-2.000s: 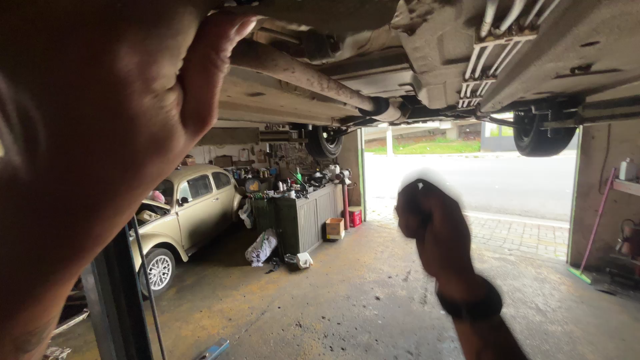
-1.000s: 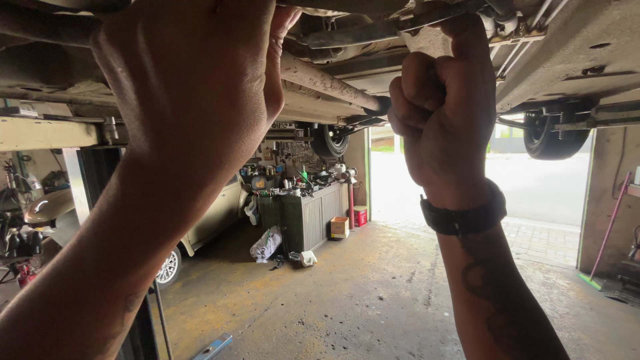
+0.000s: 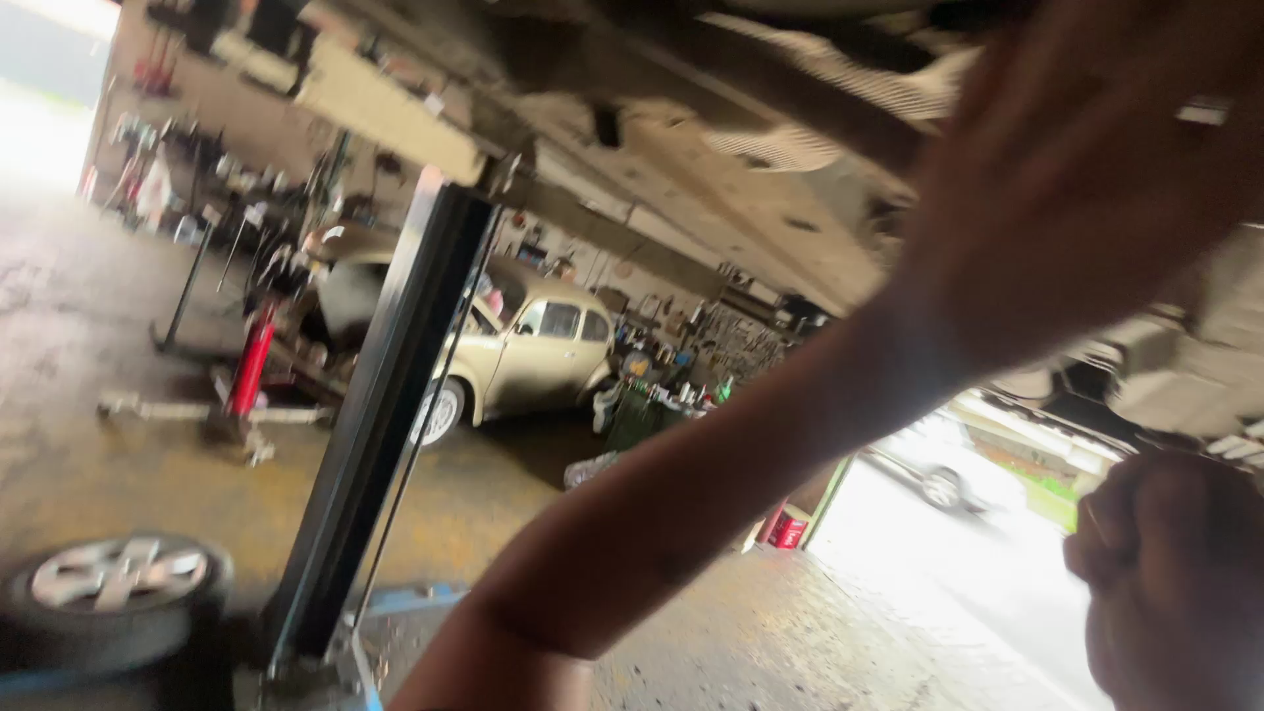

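Note:
Overhead spans the underside of a raised car (image 3: 711, 197), with a long pipe and ribbed metal heat shields. My left hand (image 3: 1076, 188) reaches up against or close beneath it at the upper right; it is blurred, and its fingertips are out of sight. My right hand (image 3: 1155, 563), at the lower right edge, has its fingers curled below the car. Whether anything is inside that fist does not show.
A dark lift post (image 3: 385, 415) stands left of centre, beside a loose wheel (image 3: 118, 592) lying low at the left. Behind are a red jack (image 3: 251, 365), a beige Beetle-type car (image 3: 543, 351) and a cluttered workbench (image 3: 642, 415). Another car (image 3: 938, 474) is outside the doorway.
The view has swung strongly left and tilted. My right hand, raised at the underside one second ago, now appears lower in the view. The loose wheel and red jack have come into sight.

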